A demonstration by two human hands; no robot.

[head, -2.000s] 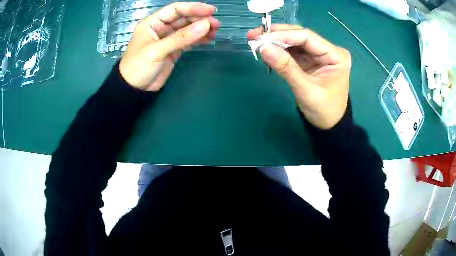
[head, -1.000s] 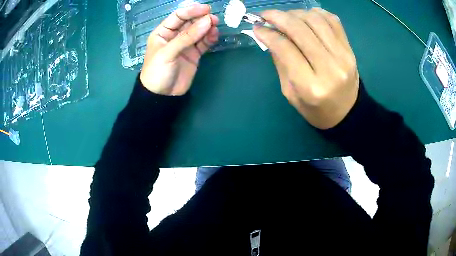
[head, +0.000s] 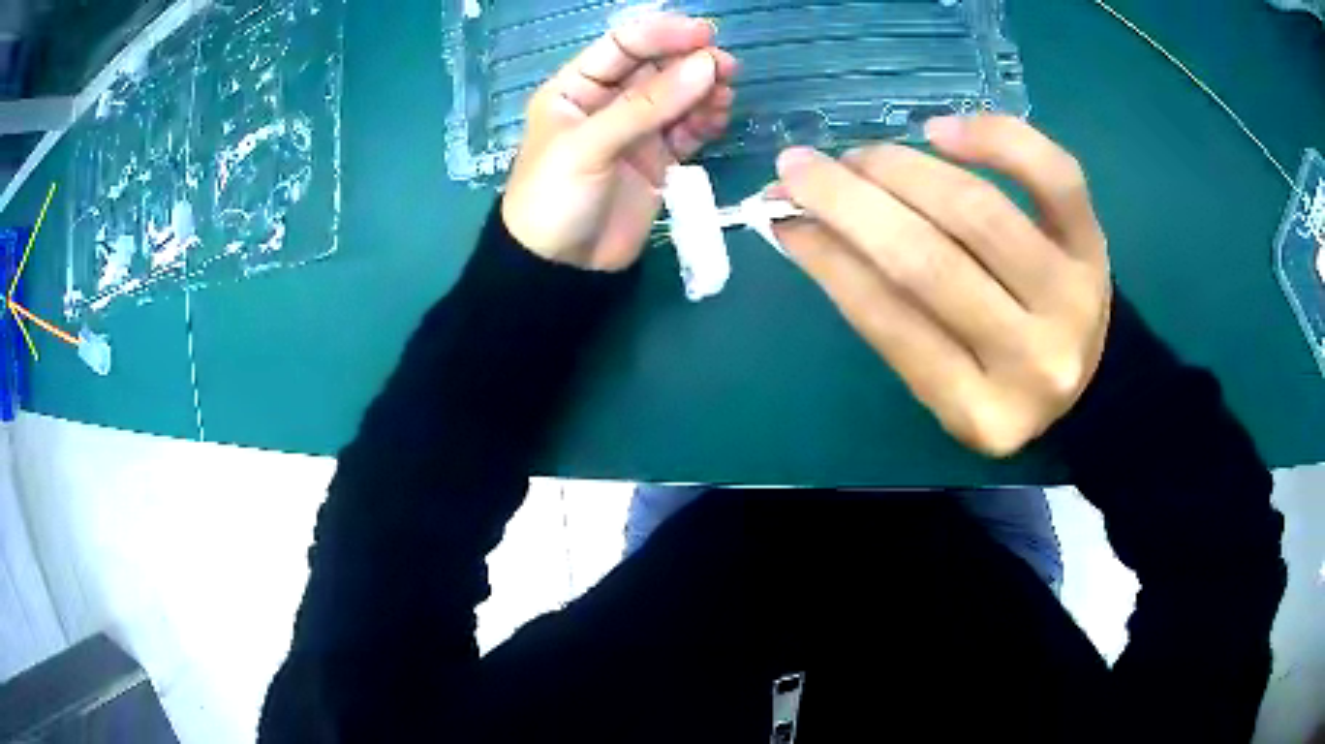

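My right hand (head: 959, 276) pinches a thin white stem between thumb and fingers. A white oblong body (head: 698, 233) sits across the stem's left end, standing roughly upright above the mat. A small white flap shows below the stem by the fingertips. My left hand (head: 618, 138) is raised to the left of and above the white body, thumb and forefinger close together. Whether something tiny is between them cannot be made out. My left hand does not visibly grip the white body.
A ribbed blister tray (head: 756, 73) lies behind the hands on the green mat. A compartment blister tray (head: 204, 160) is at left. A blue basket (head: 12, 313) with thin yellow and orange sticks is far left. A small parts box (head: 1308, 262) and thin stick (head: 1199, 73) are at right.
The view has shifted, so the trays appear further right. My right hand has turned and lowered, swinging the white body from above the fingers to their left. My left hand keeps a similar pinched pose.
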